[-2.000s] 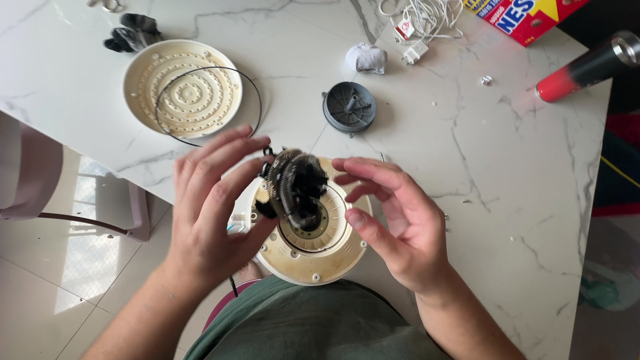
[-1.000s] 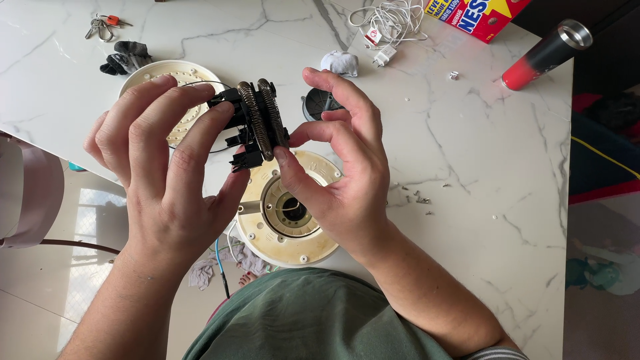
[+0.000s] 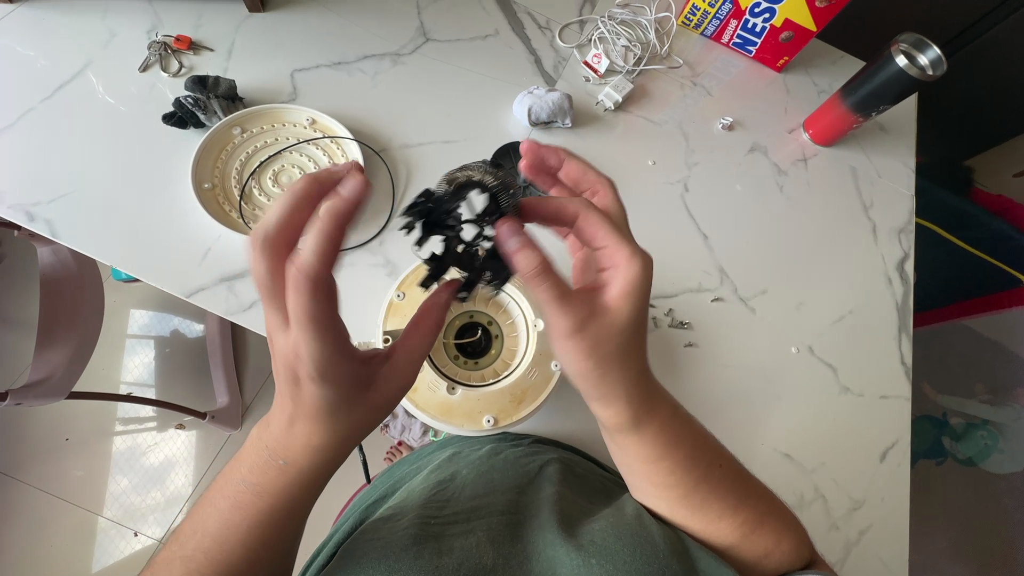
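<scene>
A black plastic frame wound with a coiled metal heating wire [image 3: 466, 228] is held above the table, blurred by motion. My right hand [image 3: 588, 272] grips its right side between thumb and fingers. My left hand [image 3: 336, 312] is spread on its left, the thumb tip at the frame's lower edge; whether it bears on it I cannot tell. Below them lies a round cream plastic housing [image 3: 488, 400] with a dark hole in its middle. Behind the right fingers a dark round plastic part [image 3: 507, 157] is mostly hidden. A perforated cream round cover [image 3: 228, 176] lies beyond my left hand, crossed by a thin black ring [image 3: 393, 192].
Small screws [image 3: 678, 323] lie right of the housing. Farther back are keys [image 3: 166, 56], dark cloth [image 3: 204, 102], white cloth [image 3: 544, 107], a white cable with plug [image 3: 614, 94], a Nestlé box [image 3: 764, 32] and a red-black tumbler [image 3: 868, 92]. A pink chair [image 3: 68, 312] stands at left.
The coil frame has turned from edge-on to show its open face. My left fingers, on the frame a second ago, have come away from its top and spread to the left.
</scene>
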